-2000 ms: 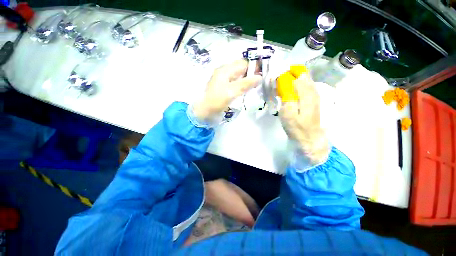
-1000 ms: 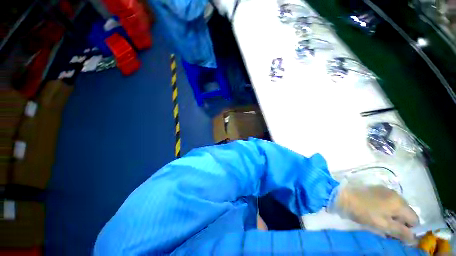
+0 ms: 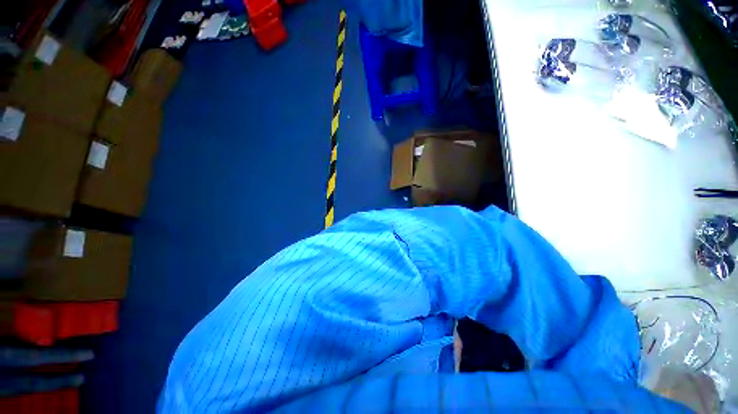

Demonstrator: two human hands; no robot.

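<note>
My left hand point(image 3: 686, 386) shows only in part at the bottom right edge, blurred, past the blue sleeve cuff; its fingers are cut off. My right hand is out of the picture. Beside my left hand lies clear film point(image 3: 678, 327) with a thin dark wire loop on the white bench point(image 3: 583, 194). Shiny silver and dark modules lie in clear film along the bench: one at the right edge point(image 3: 716, 247), one higher up point(image 3: 678, 89), one near the bench's inner edge point(image 3: 557, 62) and one at the top point(image 3: 619, 34).
Black tweezers point(image 3: 715, 193) lie at the bench's right. An open cardboard box point(image 3: 449, 170) and a blue stool point(image 3: 399, 99) stand beside the bench on the floor. A person's blue garment point(image 3: 392, 18) shows at the top. Stacked cartons point(image 3: 53, 145) and red bins point(image 3: 89, 318) stand at left.
The view has swung left, away from the work. Both hands and the held module were in view at first; now only part of my left hand shows and the held module is out of view.
</note>
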